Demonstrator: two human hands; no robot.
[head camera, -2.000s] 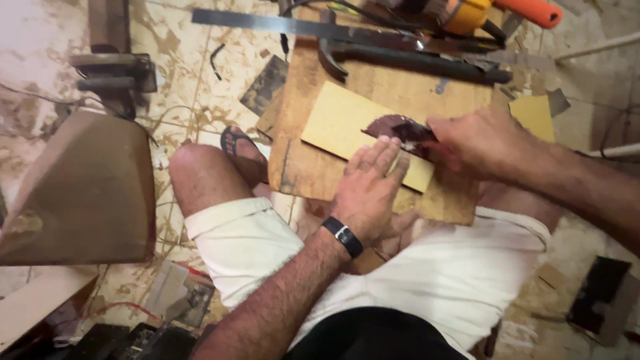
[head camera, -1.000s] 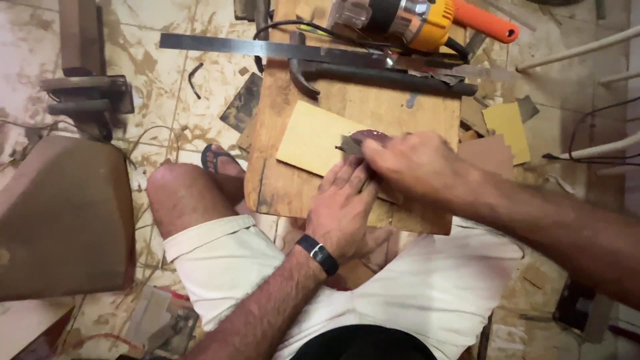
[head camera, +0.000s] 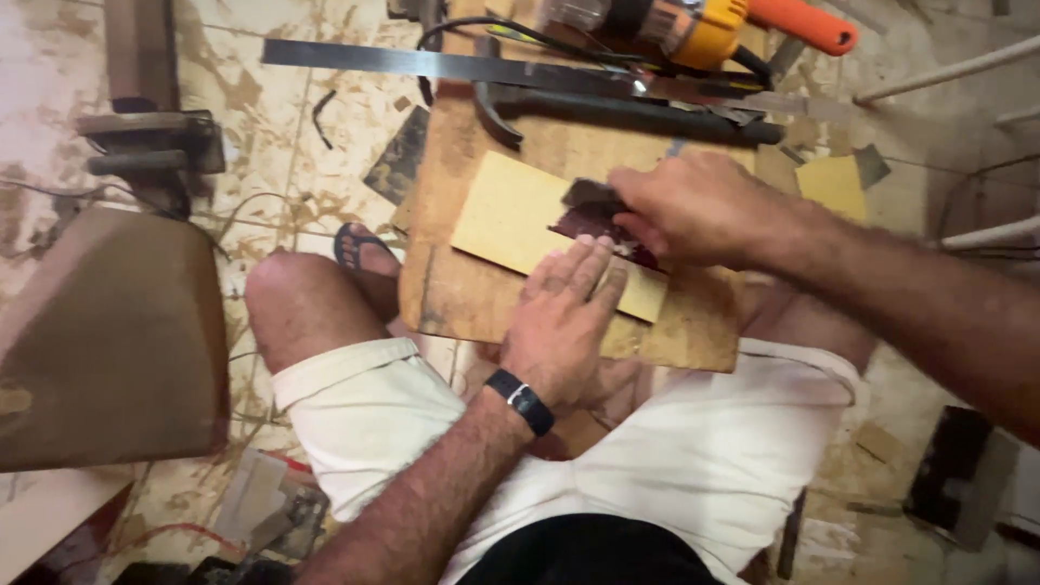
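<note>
A flat pale-yellow rectangular piece (head camera: 520, 211) lies at a slant on a worn wooden board (head camera: 455, 305) between my knees. On it rests a dark reddish-brown piece (head camera: 587, 219) with a ragged edge; its material is unclear. My left hand (head camera: 569, 301) presses down with fingers spread, fingertips at the lower edge of the dark piece. My right hand (head camera: 691, 207) is closed around a flat grey metal blade or scraper (head camera: 589, 193), which touches the dark piece. Its handle is hidden in the fist.
Across the board's far end lie a long metal strip (head camera: 349, 58), a black-handled hammer (head camera: 585, 107) and a yellow-orange power tool (head camera: 707, 32) with a cable. Yellow offcuts (head camera: 833, 187) are at right. A large brown block-like object (head camera: 122, 341) stands at left, white metal bars (head camera: 951, 71) at right.
The right hand and its blade have shifted over the dark piece, which shows more than one second ago. The left hand still presses on the yellow piece. The view has shifted.
</note>
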